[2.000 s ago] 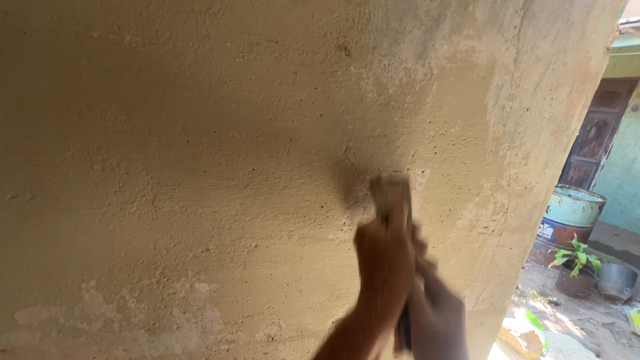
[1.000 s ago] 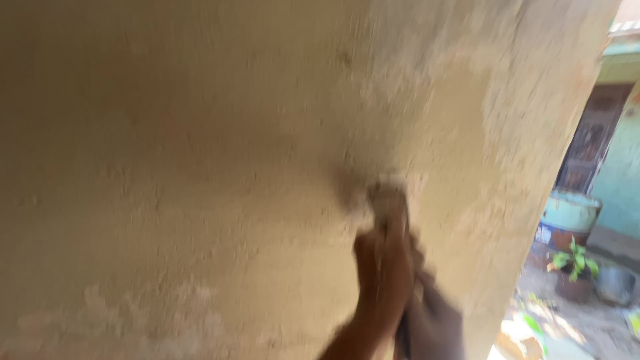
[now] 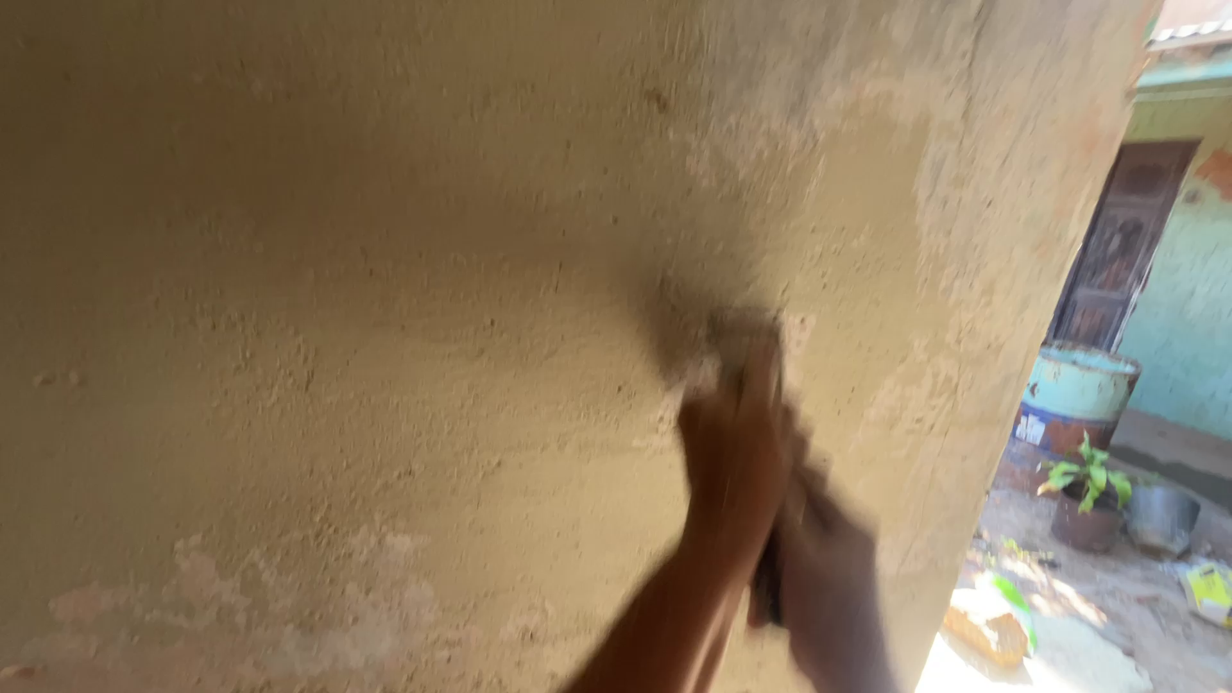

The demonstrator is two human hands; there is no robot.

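A rough plastered wall (image 3: 433,385), yellowish brown with paler bare patches, fills most of the view. My left hand (image 3: 736,443) grips a flat-ended hand tool (image 3: 746,322), blurred, whose broad end lies against the wall; it may be a scraper. Behind and below it, my right hand (image 3: 828,539) is closed round the lower part of the same tool, and a dark handle end shows between the wrists. The tool's exact kind is too blurred to tell. A pinkish patch of wall shows beside its broad end.
Past the wall's right edge, a rusty blue metal drum (image 3: 1078,395) stands near a dark door (image 3: 1121,241). In front are a potted plant (image 3: 1088,481), a grey bucket (image 3: 1162,520) and a yellow-and-white packet (image 3: 1208,592) on the ground.
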